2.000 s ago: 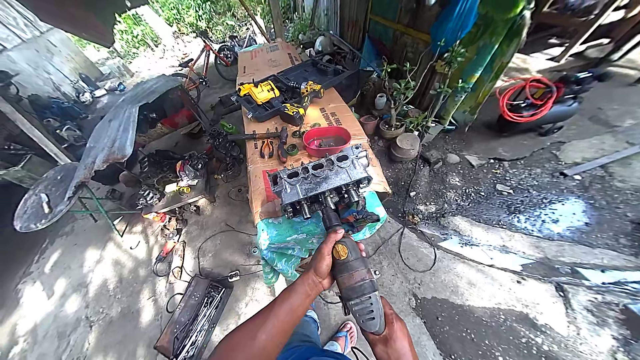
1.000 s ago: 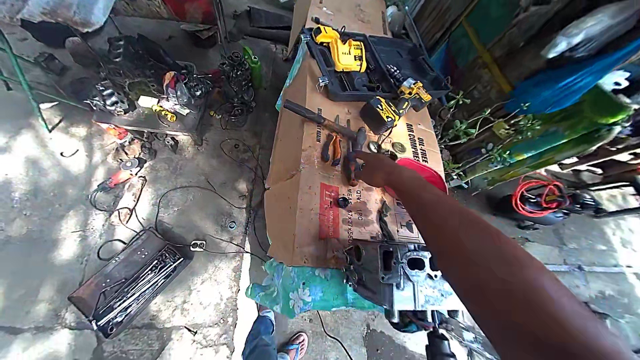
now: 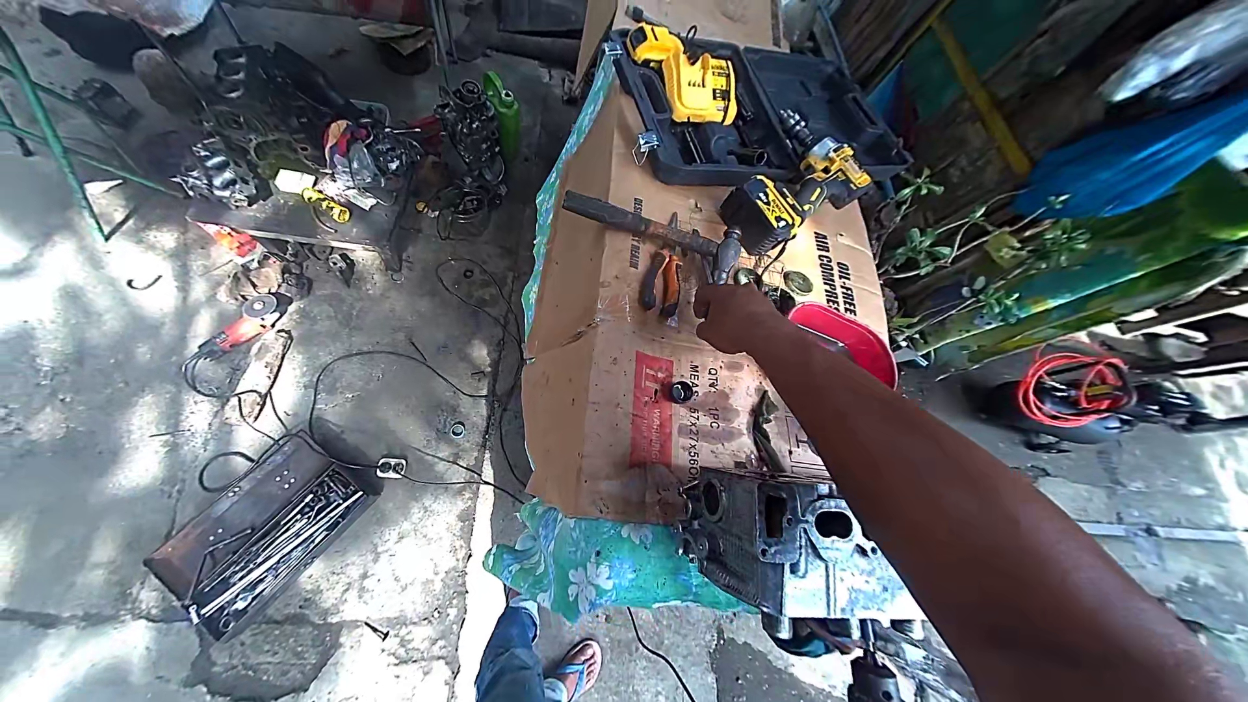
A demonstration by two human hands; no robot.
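My right hand (image 3: 736, 317) reaches over the cardboard-covered table, its fingers curled at the lower end of the head of a hammer (image 3: 639, 222). Whether they grip it is hidden. Orange-and-black pliers (image 3: 663, 283) lie just left of the hand, and a red bowl (image 3: 858, 341) stands to its right, partly behind the forearm. A small dark round part (image 3: 682, 392) lies nearer me. At the table's near edge, a metal engine cylinder head (image 3: 799, 546) is partly covered by my forearm; the dark front of a power tool (image 3: 873, 673) shows below it. My left hand is out of view.
A black case (image 3: 682, 161) with a yellow tool (image 3: 697, 83) lies at the far end, beside a yellow-and-black cordless drill (image 3: 829, 166). On the floor at left are an open metal toolbox (image 3: 253, 536), cables and an angle grinder (image 3: 244, 322). Coiled red hose (image 3: 1072, 390) is at right.
Two seconds ago both my hands held the power tool at the cylinder head; by one second ago my right hand was over the table by the hammer. It remains there. The view has swung strongly.
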